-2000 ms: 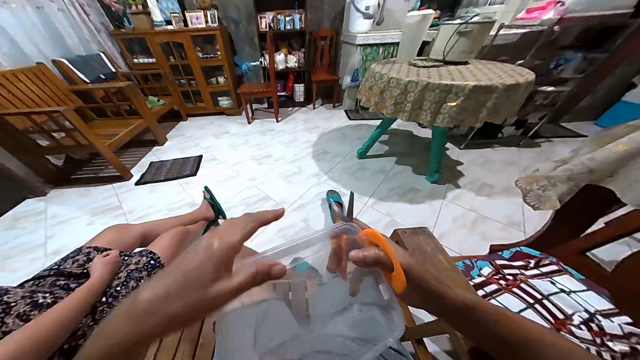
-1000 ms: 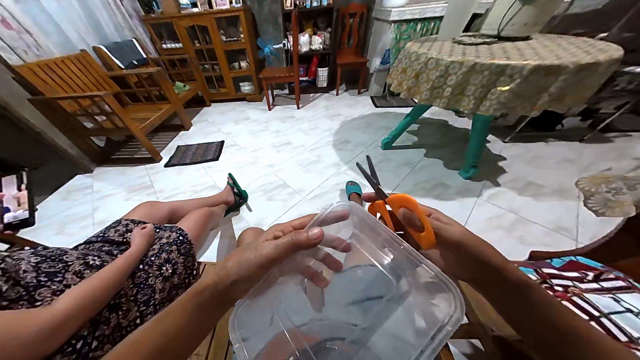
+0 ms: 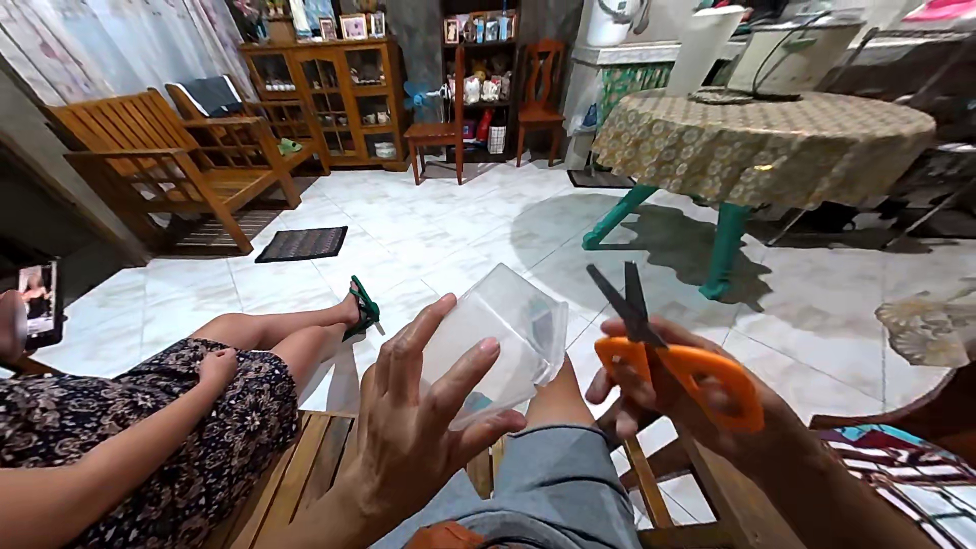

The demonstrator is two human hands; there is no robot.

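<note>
A clear plastic container [image 3: 496, 335] is tilted up above my lap, with its side toward me. My left hand [image 3: 427, 404] lies against its near side, fingers spread and thumb near its lower edge; how firmly it holds the container cannot be told. My right hand [image 3: 686, 389] holds orange-handled scissors [image 3: 644, 335] to the right of the container, with fingers in the handle loops. The scissors' dark blades are apart and point up. A gap separates the blades from the container.
A seated person in a flowered dress [image 3: 152, 435] is close on my left, near a phone [image 3: 42, 305]. I sit on a slatted wooden bench [image 3: 305, 465]. Patterned fabric [image 3: 907, 473] lies at the right. Ahead stands a round table with a patterned cloth [image 3: 762, 145].
The container has turned in my left hand from lying broad over my lap to standing tilted. My right hand with the scissors has moved away from its rim. The view has shifted somewhat.
</note>
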